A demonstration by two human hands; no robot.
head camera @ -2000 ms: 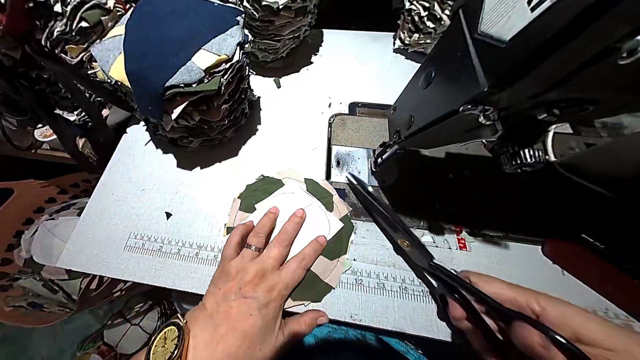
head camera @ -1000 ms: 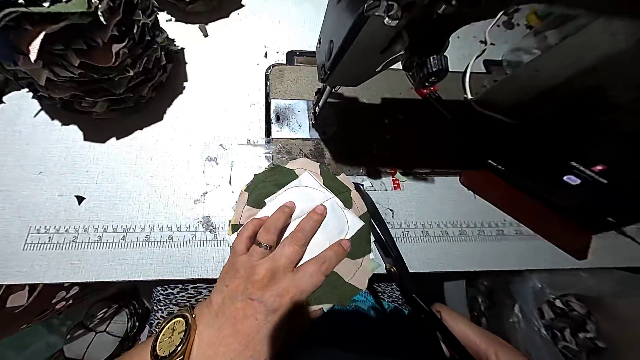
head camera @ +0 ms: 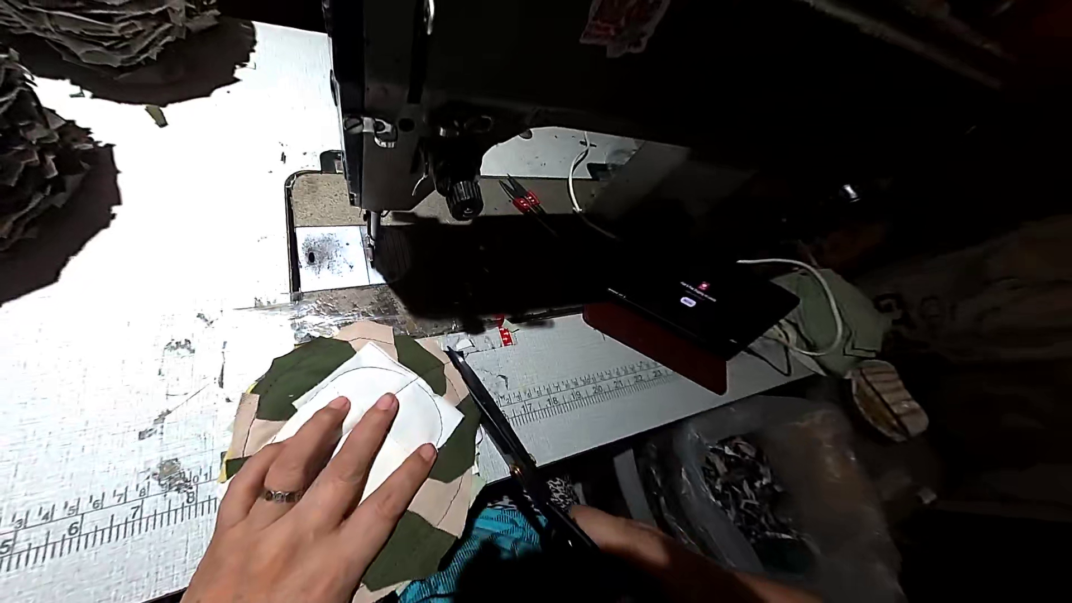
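Observation:
My left hand (head camera: 318, 502), with a ring on one finger, lies spread and flat on a white fabric piece (head camera: 368, 377) that bears a curved drawn line. Under that piece is a round patchwork (head camera: 306, 368) of green and pale pink fabric, at the table's front edge. My right hand (head camera: 620, 536), partly in shadow, holds black scissors (head camera: 494, 419) by the handles. The scissor blades look nearly closed and lie along the patchwork's right side, tip near its upper right edge. Whether fabric is between the blades cannot be told.
A sewing machine (head camera: 394, 92) stands behind the patchwork, its presser foot (head camera: 373, 234) above the needle plate. Fabric stacks (head camera: 109, 33) stand at left. Small thread snips (head camera: 521, 197), a phone (head camera: 703, 293) and a white cable (head camera: 829, 293) are at right. A plastic bag of scraps (head camera: 745, 486) sits below the table edge.
The view has swung right, bringing the phone and scrap bag into sight. The scissors have moved from above the machine bed beside the needle plate to the patchwork's right edge. My left hand stays on the white piece.

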